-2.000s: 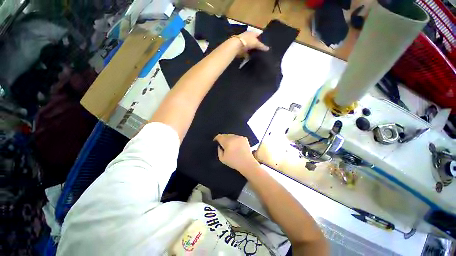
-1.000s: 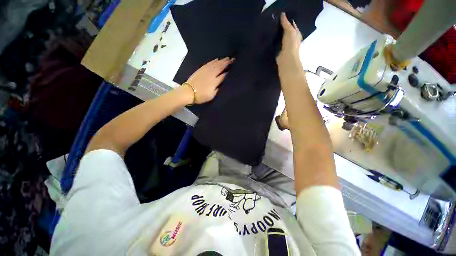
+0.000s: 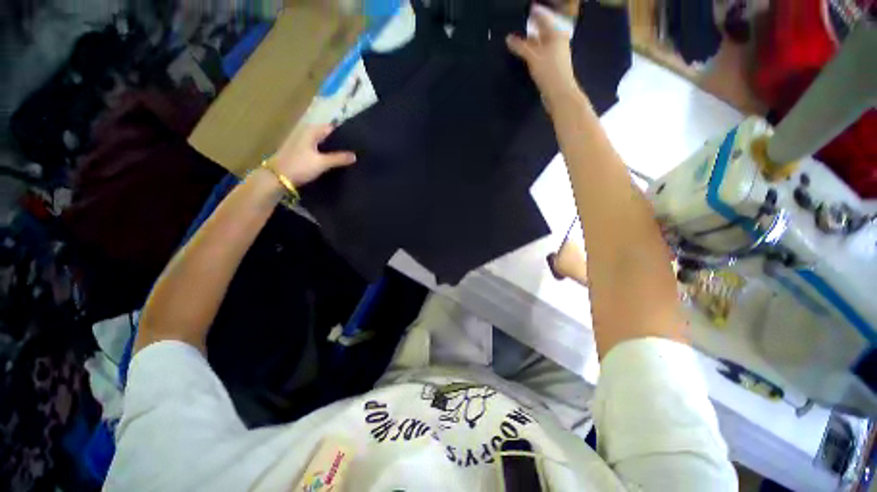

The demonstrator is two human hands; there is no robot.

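Observation:
Large matte black fabric panels lie spread over the white table in front of me and hang a little over its front edge. My left hand is at the left edge of the fabric, thumb on top; its other fingers are hard to make out. My right hand is on the far part of the fabric, near a small white patch at the top of the view. Whether it grips the fabric is unclear. The sewing machine head is right of my right forearm, away from the fabric.
Brown cardboard lies at the table's left end. Thread snips lie at the right front. Small yellowish items in a bag are beside the machine head. A red basket is at far right. A blue bin edge shows below left.
The black fabric has shifted left and spread wider, its front edge drawn back from my lap. My left hand has moved left to the fabric's edge. My right hand has moved slightly farther away.

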